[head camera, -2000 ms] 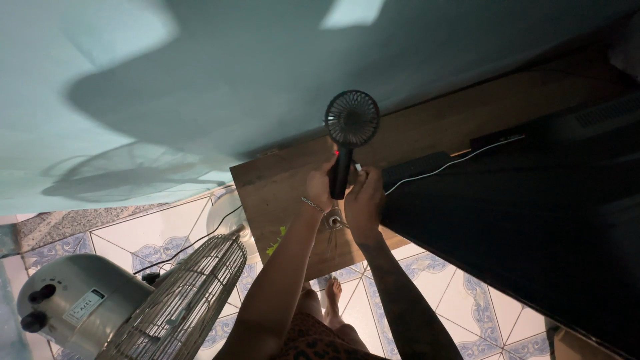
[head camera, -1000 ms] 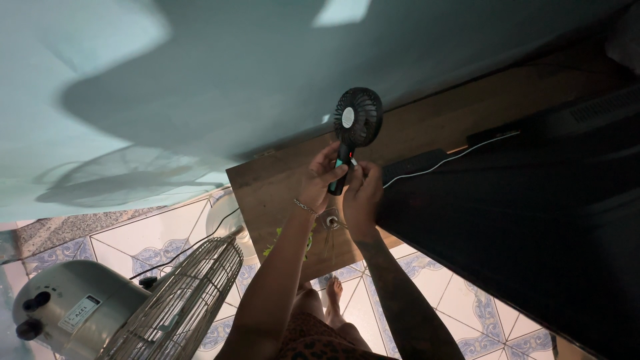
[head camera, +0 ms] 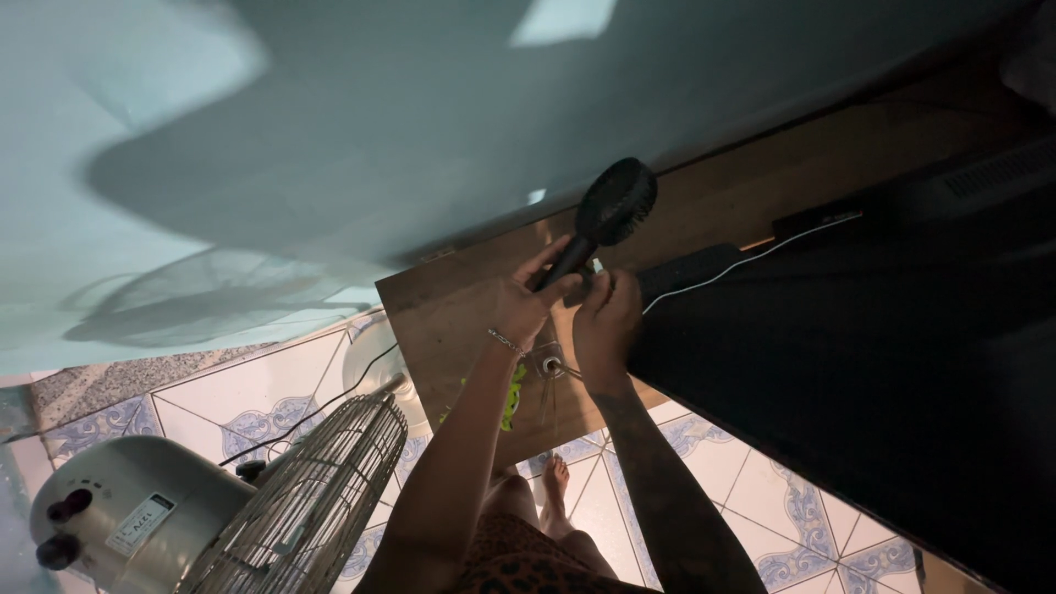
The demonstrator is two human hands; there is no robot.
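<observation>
A black handheld mini fan (head camera: 617, 202) is tilted to the upper right above a wooden tabletop (head camera: 437, 322). My left hand (head camera: 536, 289), with a chain bracelet at the wrist, is closed around its handle. Just right of the handle, my right hand (head camera: 606, 309) pinches a small white cable plug (head camera: 597, 266) between thumb and fingers. A thin white cable (head camera: 742, 261) runs from beside that hand toward the right. Whether the plug touches the fan's handle cannot be told.
A large dark television-like panel (head camera: 825, 355) fills the right. A metal pedestal fan (head camera: 305, 503) stands lower left on the tiled floor. A small diffuser-like container with sticks (head camera: 551, 364) and green leaves (head camera: 511, 400) are on the tabletop. A pale wall (head camera: 371, 124) lies ahead.
The handheld fan has turned in my left hand, from facing its round hub side toward me to leaning right, with its face angled away. My right hand stays close beside the handle.
</observation>
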